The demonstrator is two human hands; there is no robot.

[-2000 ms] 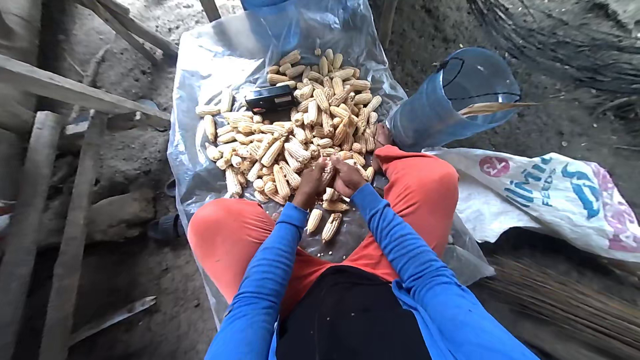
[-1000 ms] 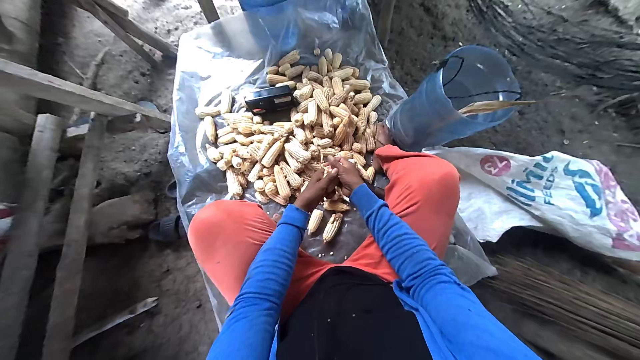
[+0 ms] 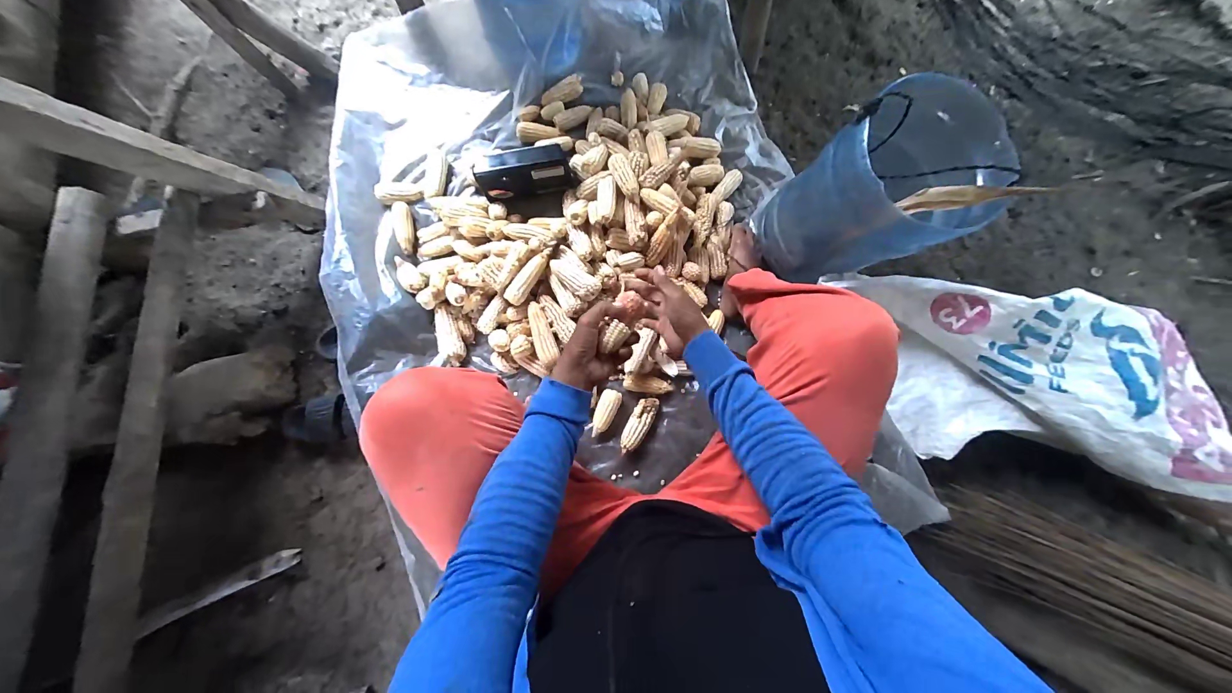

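Note:
A heap of dried corn cobs (image 3: 577,231) lies on a clear plastic sheet (image 3: 375,125) in front of my crossed legs. At the near edge of the heap my left hand (image 3: 589,348) has its fingers curled, palm inward; whether it holds a cob cannot be told. My right hand (image 3: 671,310) is opposite, fingers spread, beside a small reddish piece (image 3: 630,306) between the two hands. What grips that piece is not clear. Loose cobs (image 3: 639,425) and a few kernels lie on the sheet below my hands. A black box-like device (image 3: 525,171) rests among the cobs at the upper left.
A blue translucent plastic container (image 3: 828,212) with a dry husk at its mouth leans at the right, near my foot. Beyond my right knee lies a printed white feed sack (image 3: 962,375). Wooden poles (image 3: 135,433) stand at the left, and a bundle of thin sticks (image 3: 1088,587) lies lower right.
My hands were close together at the near edge of the heap; now they are apart, with the fingers of my right hand spread and a reddish piece visible between them.

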